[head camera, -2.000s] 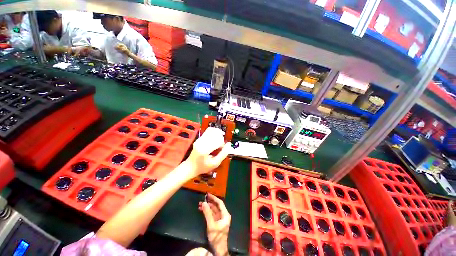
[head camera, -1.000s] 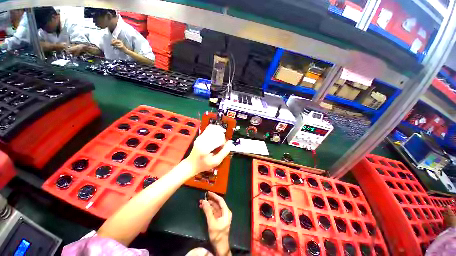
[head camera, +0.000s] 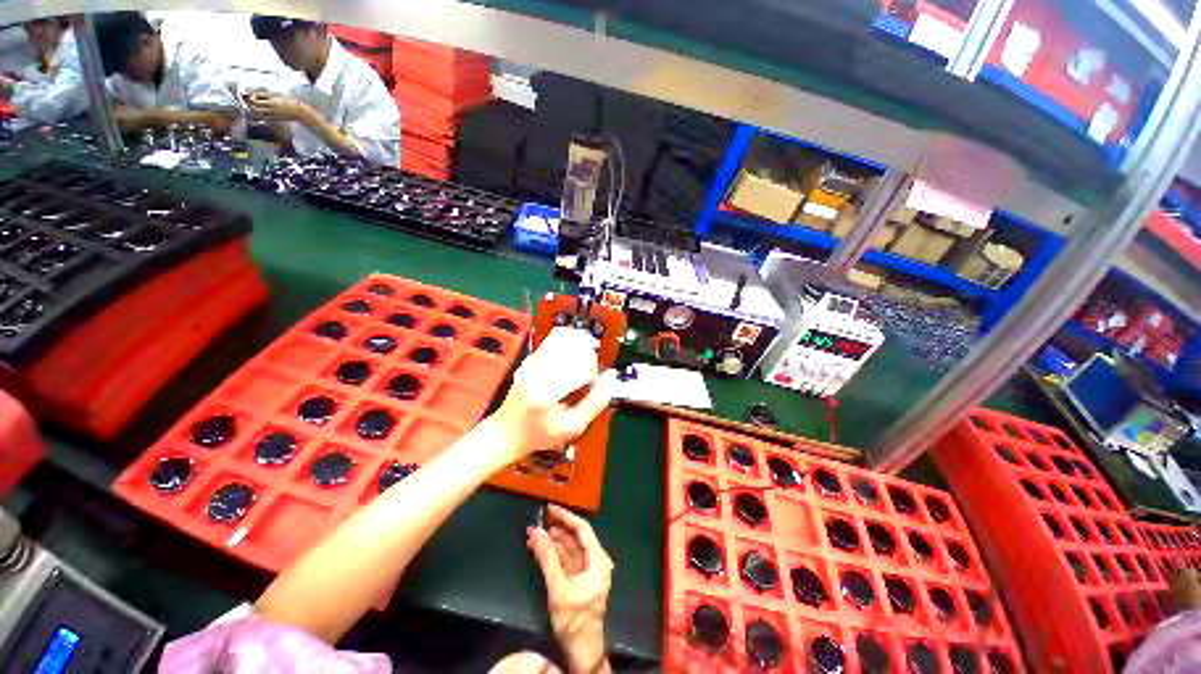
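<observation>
The orange-brown press fixture (head camera: 580, 481) stands on the green bench in front of me. My left hand (head camera: 560, 388) reaches in from the lower left and is closed over the upper part of the fixture, around its lever; the hand hides most of the grip. My right hand (head camera: 576, 579) is low, just in front of the fixture base, palm partly up. A tiny dark part (head camera: 541, 520) is pinched between its thumb and fingertip; its exact shape is too small to tell. My left forearm hides part of the fixture and of the left red tray (head camera: 283, 510).
The right red tray (head camera: 790, 520) holds many black round watch heads. Behind the fixture are a white-and-black controller (head camera: 678, 316), a power supply (head camera: 823, 345) and white paper (head camera: 669, 385). Black trays (head camera: 106, 244) lie at left. A metal upright (head camera: 1014, 303) slants at right. Other workers sit across the bench.
The camera view has shifted very slightly. My two hands keep nearly the same place and hold. A worker across the bench has changed hand position.
</observation>
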